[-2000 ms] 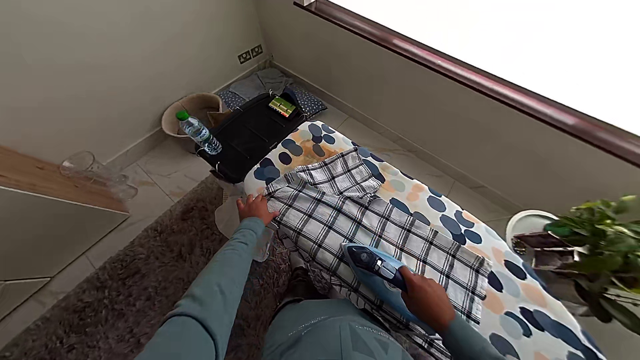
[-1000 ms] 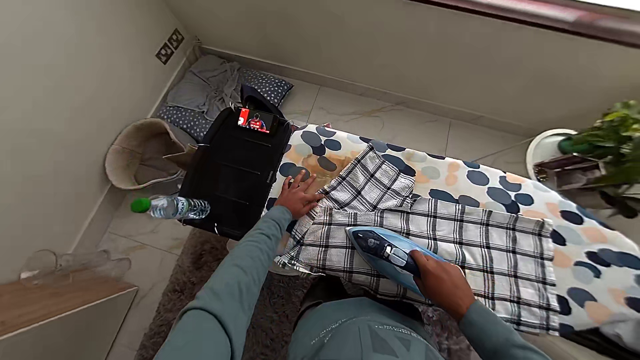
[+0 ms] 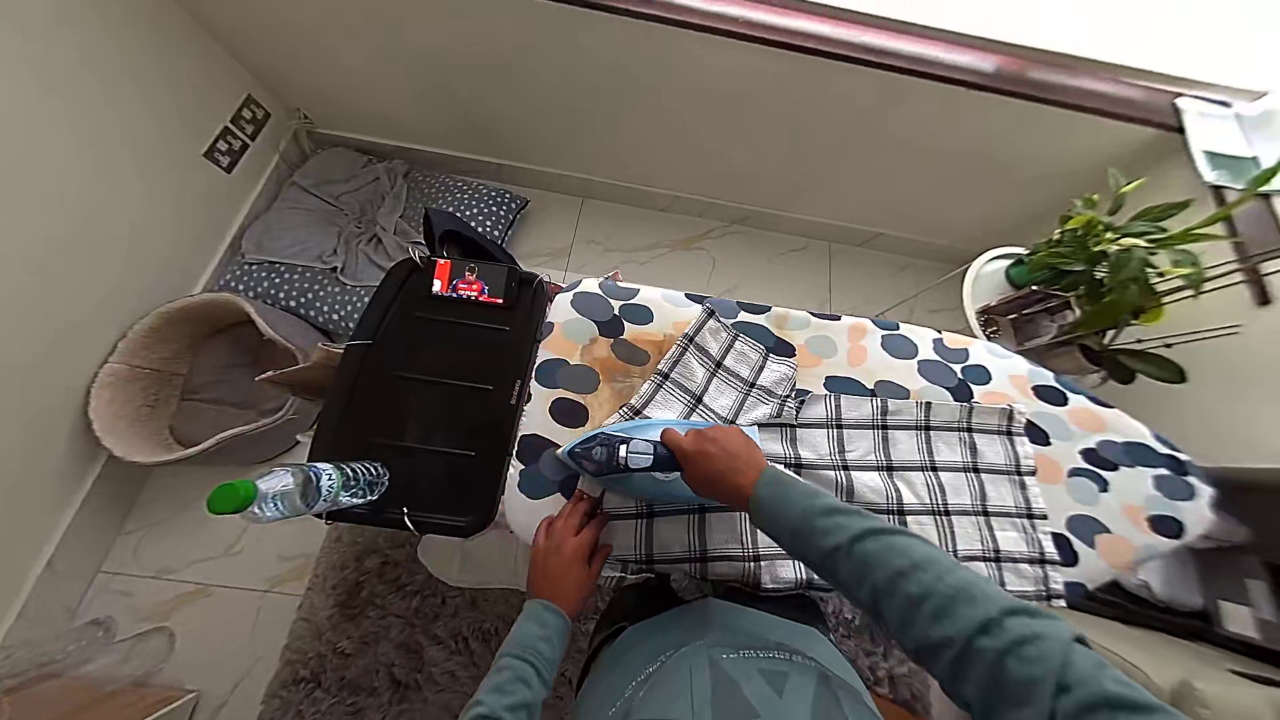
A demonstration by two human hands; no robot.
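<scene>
A blue steam iron (image 3: 625, 458) lies on a black-and-white checked garment (image 3: 900, 450), its tip toward the left end of the cloth. My right hand (image 3: 715, 462) is closed around the iron's handle. Just below the tip, my left hand (image 3: 568, 553) rests with its fingers on the garment's near left edge. The cloth is spread over an ironing board (image 3: 860, 345) with a spotted cover. One part of the garment angles up toward the far side of the board. A brown scorch-like stain shows on the cover beside it.
A black plastic lid or bin (image 3: 430, 400) adjoins the board's left end, bearing a lit phone (image 3: 468, 281) and a water bottle (image 3: 300, 490). Farther left are a plush pet bed (image 3: 150, 390) and a dotted cushion (image 3: 465, 205). A potted plant (image 3: 1120, 260) stands at the right.
The iron in my right hand has moved left along the garment to its left end. My left hand has come back from the board's upper left to the near edge. The view has shifted.
</scene>
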